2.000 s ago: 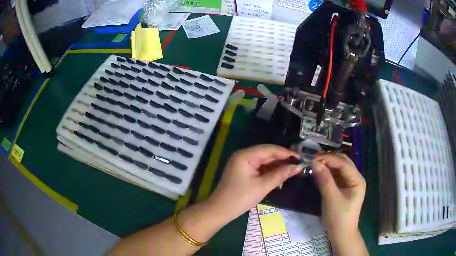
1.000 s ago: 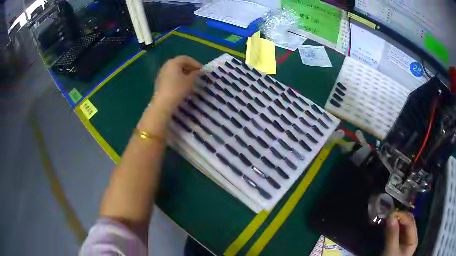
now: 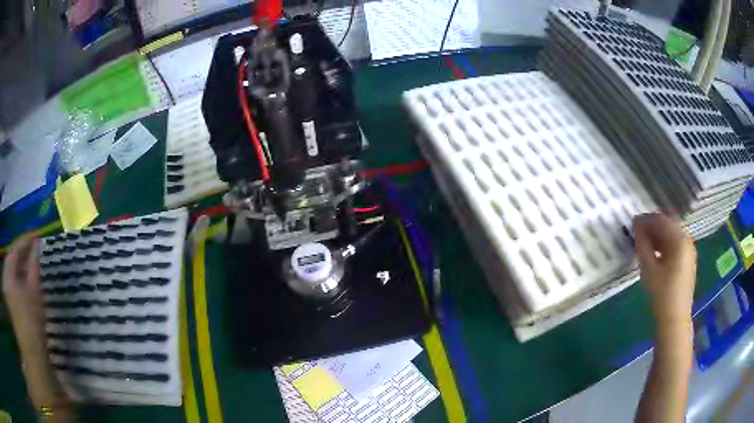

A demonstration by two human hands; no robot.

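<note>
The left tray (image 3: 116,307) is white with rows of small dark parts. My left hand (image 3: 25,289) is at its left edge, blurred and near the picture's rim; whether it holds a part is hidden. The right tray (image 3: 504,178) is white and stacked, with pale slots. My right hand (image 3: 664,248) is at its right edge, fingers pinched. A small dark part (image 3: 627,233) shows at its fingertips; held or lying in a slot, I cannot tell. The black lever fixture (image 3: 285,107) stands between the trays, its round gauge (image 3: 312,263) showing a display. No hand is on it.
A tall stack of trays with dark parts (image 3: 661,99) stands beyond the right tray. A white back tray (image 3: 188,157) is behind the fixture's left side. Papers (image 3: 364,384) lie at the fixture's front. Yellow notes (image 3: 76,202) and a crumpled clear bag (image 3: 78,136) are at back left.
The view has swung right. My right hand has moved from the fixture's front to the right tray's far side. My left hand remains at the left tray's left side, now lower along it.
</note>
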